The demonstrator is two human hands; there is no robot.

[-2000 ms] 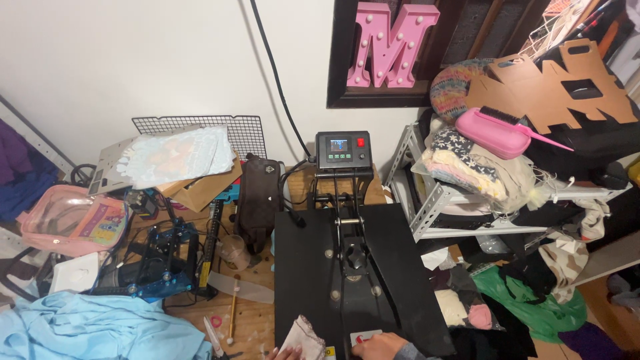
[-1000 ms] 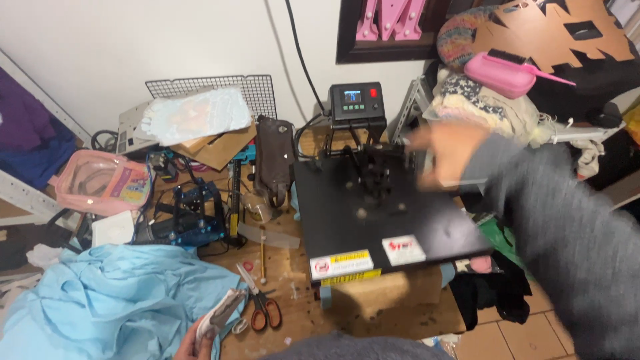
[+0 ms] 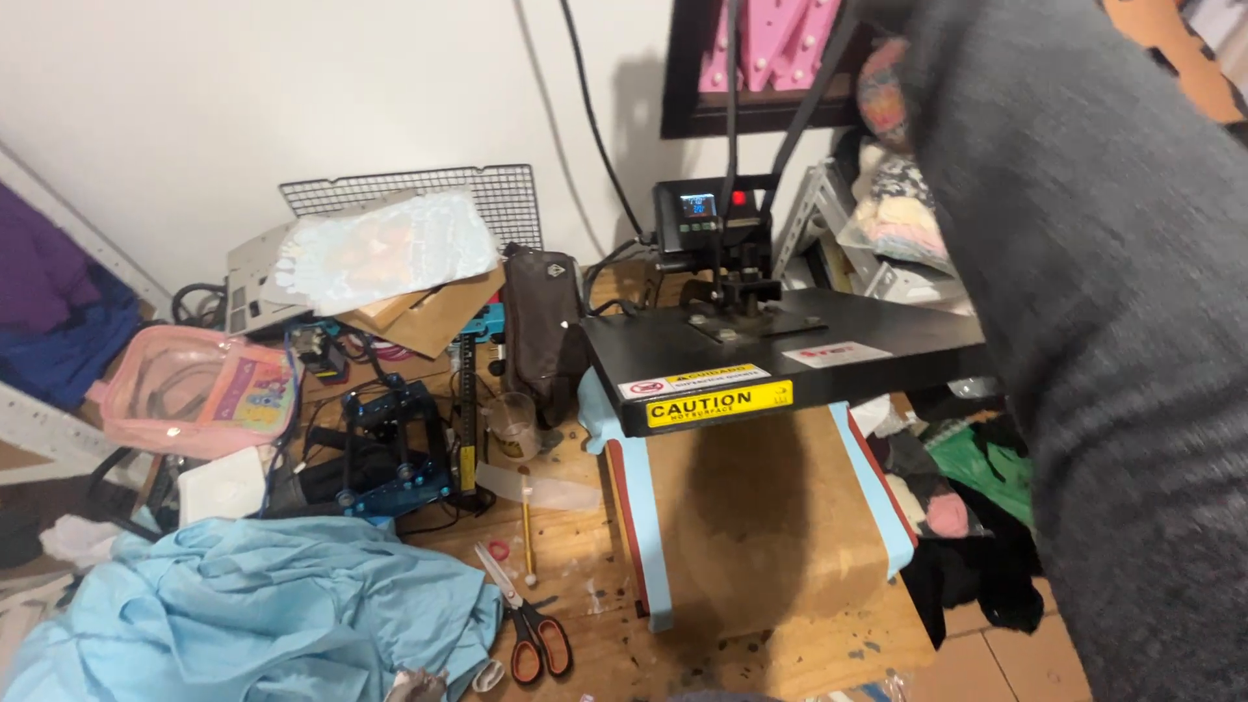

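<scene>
A heat press stands on the wooden table, its black upper platen (image 3: pixel 780 346) raised over the lower part. Below lies a brown sheet (image 3: pixel 741 526) with light-blue fabric (image 3: pixel 873 487) showing along both sides. The press's handle bars (image 3: pixel 804 107) rise toward the top edge. My right arm, in a grey sleeve (image 3: pixel 1063 292), reaches up across the right side; its hand is out of view. My left hand cannot be seen. Scissors with black and orange handles (image 3: pixel 536 639) lie left of the press, beside a crumpled light-blue cloth (image 3: pixel 263 604).
A thin yellow stick (image 3: pixel 527 526), a clear plastic cup (image 3: pixel 514 426) and a dark zip case (image 3: pixel 543 327) are left of the press. Farther left are a blue metal frame device (image 3: pixel 400 453) and a pink clear bag (image 3: pixel 200 390). The press controller (image 3: pixel 697 214) stands behind the platen.
The press handle has swung up, and the platen stands higher over the brown sheet. My right hand has risen out of view. My left hand, earlier holding a folded pale piece, has left the view.
</scene>
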